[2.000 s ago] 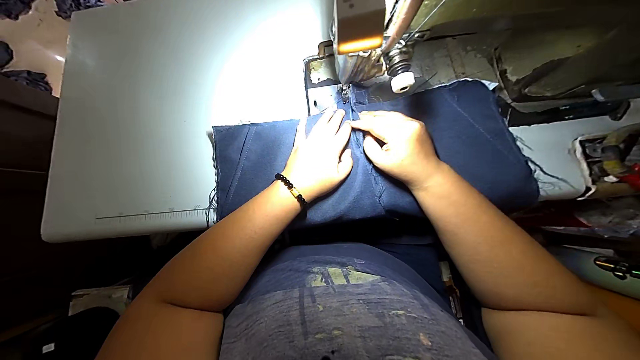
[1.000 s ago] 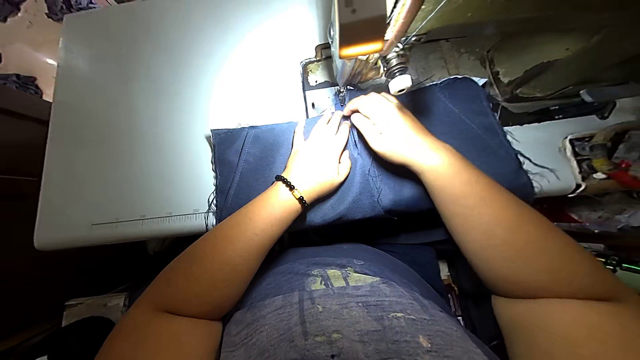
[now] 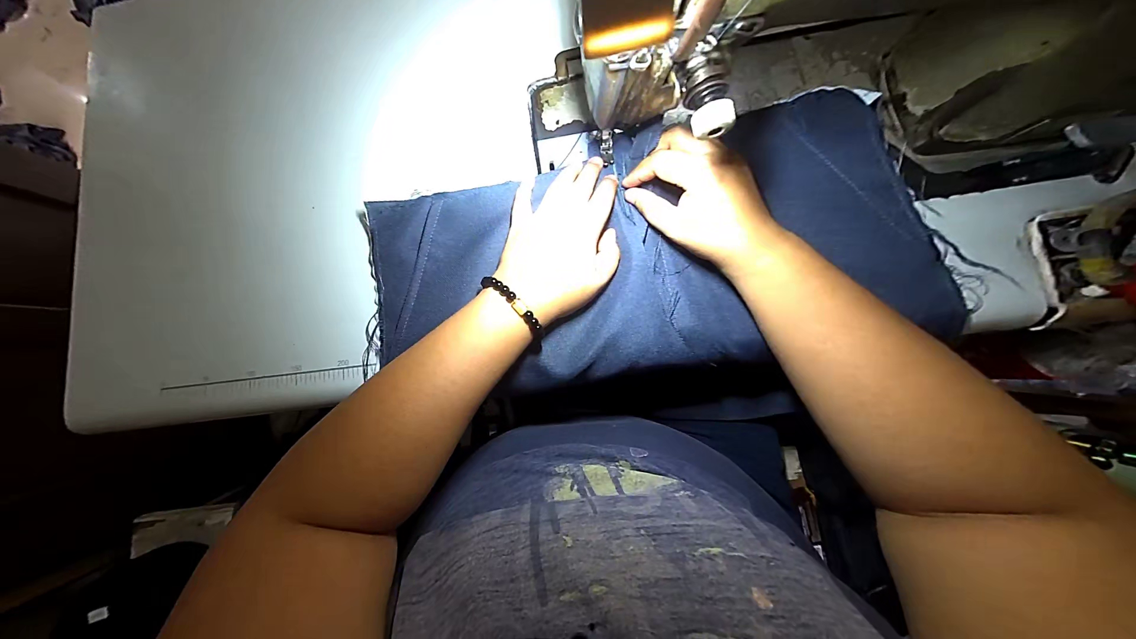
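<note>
Navy blue fabric [image 3: 728,302] with stitched seams and frayed side edges lies across the sewing machine bed, its front part hanging over the table edge. My left hand [image 3: 564,240] rests flat on it, fingers pointing at the presser foot [image 3: 606,146], a beaded bracelet [image 3: 512,307] on the wrist. Just right of the foot, my right hand [image 3: 701,195] pinches a fold of the fabric between thumb and index finger, its other fingers curled near the machine's white knob [image 3: 713,117]. The foot stands over the fabric's seam area; whether it is pressed down I cannot tell.
The sewing machine head [image 3: 630,53] with its lit lamp hangs above my fingertips. To the left spreads the white table [image 3: 222,222], with a printed ruler [image 3: 266,377] along its front edge. A recess with mechanical parts [image 3: 1087,257] is at the right.
My right hand moved up and left toward the presser foot, then its fingers spread and curled beside the foot. My left hand has stayed flat on the fabric.
</note>
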